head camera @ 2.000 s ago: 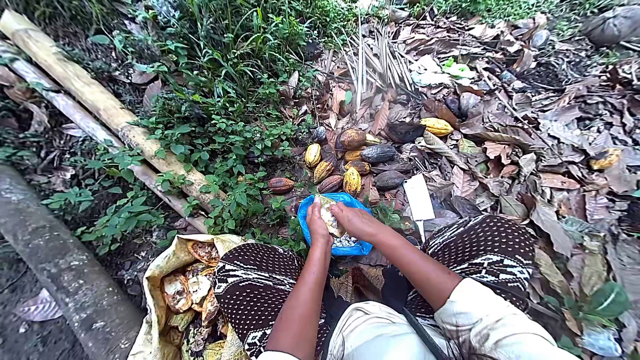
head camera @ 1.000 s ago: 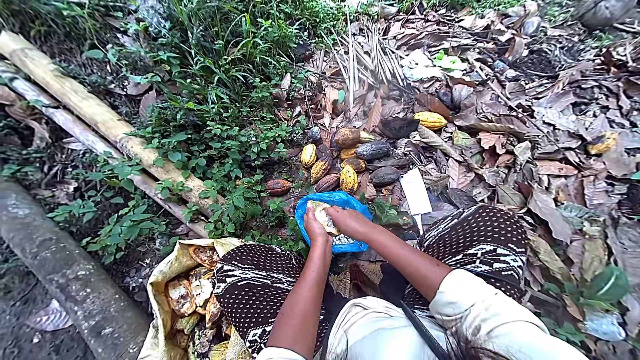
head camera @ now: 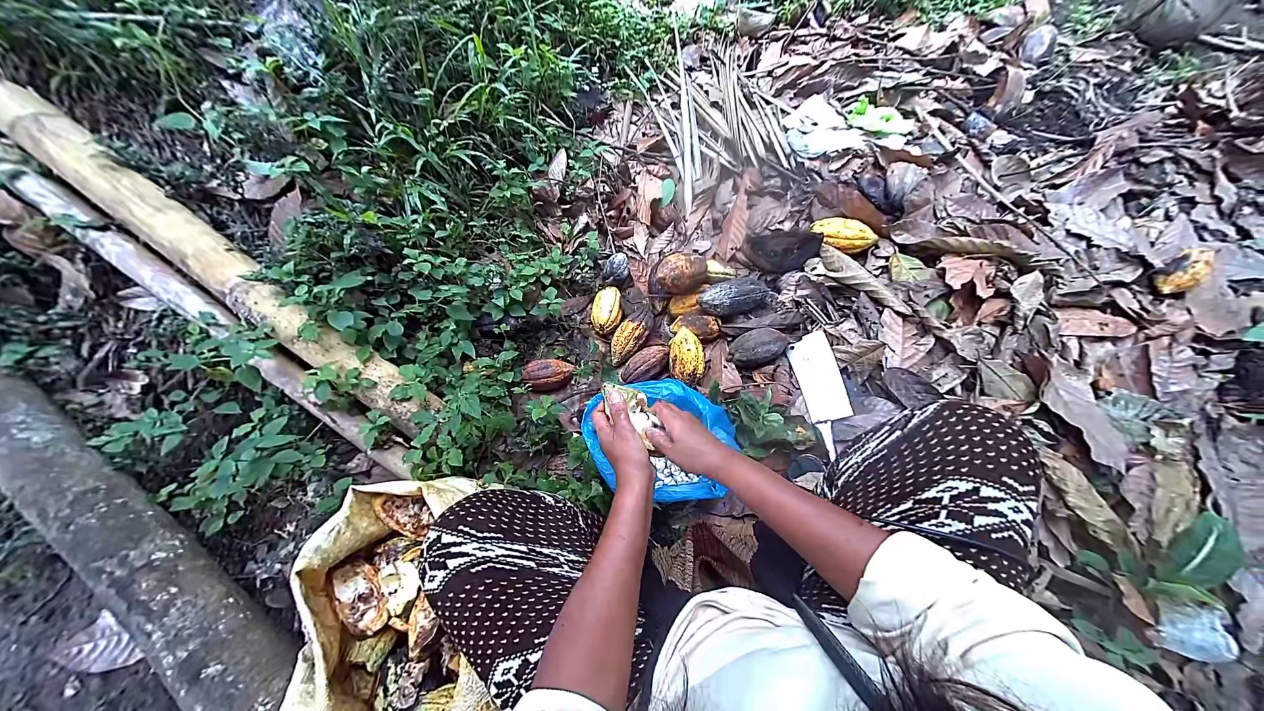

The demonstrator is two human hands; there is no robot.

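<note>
My left hand (head camera: 622, 436) is closed around an opened cacao pod (head camera: 640, 413) and tilts its pale inside toward my other hand. The fingers of my right hand (head camera: 687, 438) reach into the pod's opening; whether they pinch any pulp cannot be told. Both hands are over a blue plastic bag (head camera: 713, 419), where whitish cacao beans (head camera: 673, 474) lie. Whole cacao pods, yellow (head camera: 686, 355), brown and blackish, lie on the ground just beyond the bag. To the right of them rests a cleaver-like blade (head camera: 820, 377), its handle end toward my knee.
At my left knee stands a woven sack (head camera: 321, 553) full of opened cacao husks (head camera: 357, 596). Bamboo poles (head camera: 188, 232) and a thick log (head camera: 128, 553) lie along the left. Green plants grow beside the poles; dry leaves (head camera: 1086, 395) cover the ground at right.
The pod in my left hand has turned more upright over the bag, and my right fingers have shifted along its opening. The pods on the ground and the blade lie as before.
</note>
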